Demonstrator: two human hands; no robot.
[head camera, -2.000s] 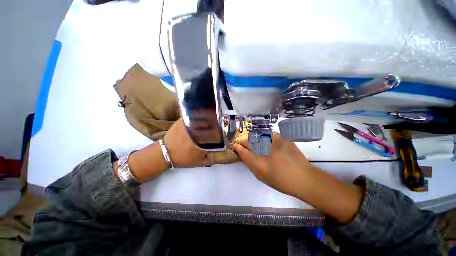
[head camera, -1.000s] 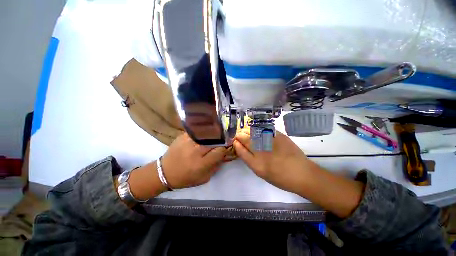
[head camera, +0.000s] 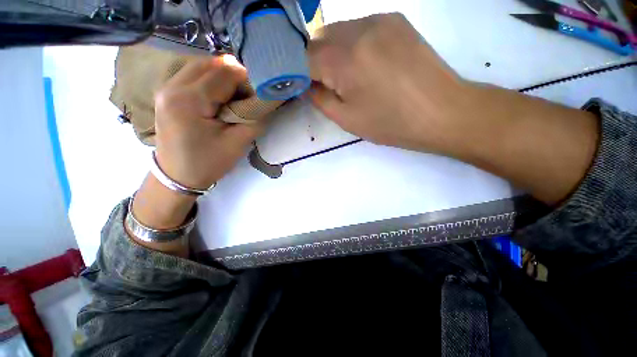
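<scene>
The khaki garment piece (head camera: 143, 80) lies bunched on the white table at the upper left, partly under my left hand. My left hand (head camera: 195, 122) grips its folded band (head camera: 251, 108) between thumb and curled fingers. The band runs right, below a grey ribbed knob with a blue ring (head camera: 274, 59) on the sewing machine. My right hand (head camera: 381, 84) is on the knob's right, its fingers curled and thumb tip by the band's right end. The knob hides the needle area and fingertips, so I cannot tell whether the right hand pinches cloth.
Dark, shiny machine parts (head camera: 77, 21) cross the upper left. Pink-handled snips (head camera: 594, 19) and blue-handled snips (head camera: 599, 38) lie at the upper right. A marked ruler strip (head camera: 377, 237) follows the front table edge. Blue tape (head camera: 57, 143) and a red pipe (head camera: 33, 282) are at the left.
The view has shifted closer and tilted, so the chrome loop and white head no longer show as before. The left hand is now farther from the right hand, with the band visible between them.
</scene>
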